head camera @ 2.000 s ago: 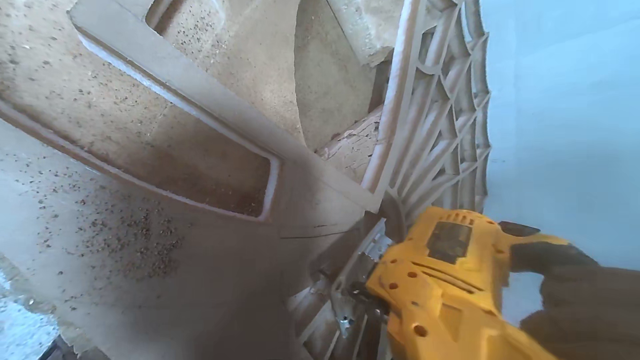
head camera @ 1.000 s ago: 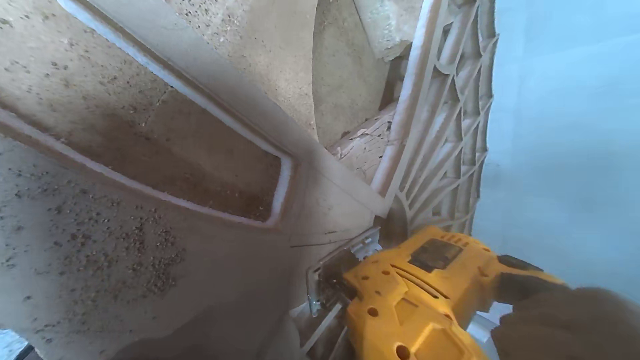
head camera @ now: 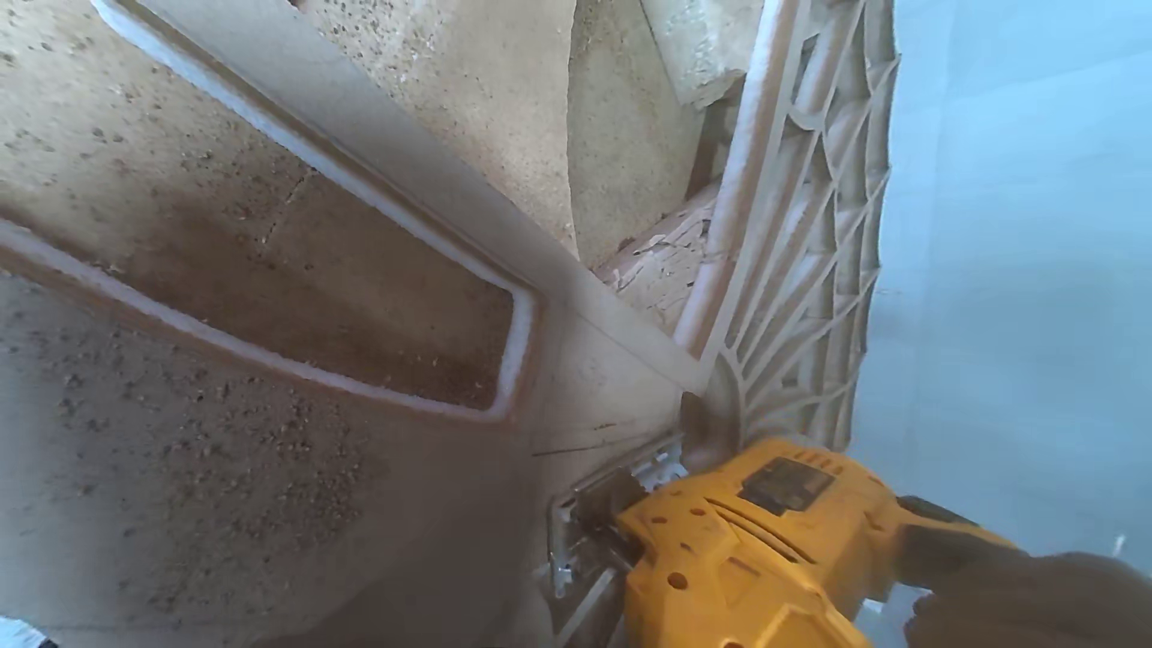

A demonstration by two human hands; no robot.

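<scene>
My right hand [head camera: 1026,594], dark and blurred at the lower right, is closed around the rear handle of a yellow jigsaw [head camera: 765,540]. The jigsaw's metal shoe [head camera: 562,549] rests on a flat carved wooden panel [head camera: 603,387], beside its latticed part [head camera: 810,270]. A thin dark line [head camera: 585,447] runs across the panel just ahead of the shoe. The blade is hidden from view. My left hand is outside the frame; a brown rounded shape [head camera: 711,423] at the tool's front is too unclear to name.
Coarse sawdust [head camera: 270,468] lies scattered over the panel's left side. Its cut-out openings have pale, rough edges [head camera: 360,184]. Through them show dusty boards [head camera: 504,117] and an offcut with splintered wood beneath. A pale blue surface [head camera: 1017,270] borders the lattice on the right.
The jigsaw's body has turned somewhat and its shoe shows more to the left against the panel than two seconds ago. My right hand stays on the handle. The view has shifted slightly.
</scene>
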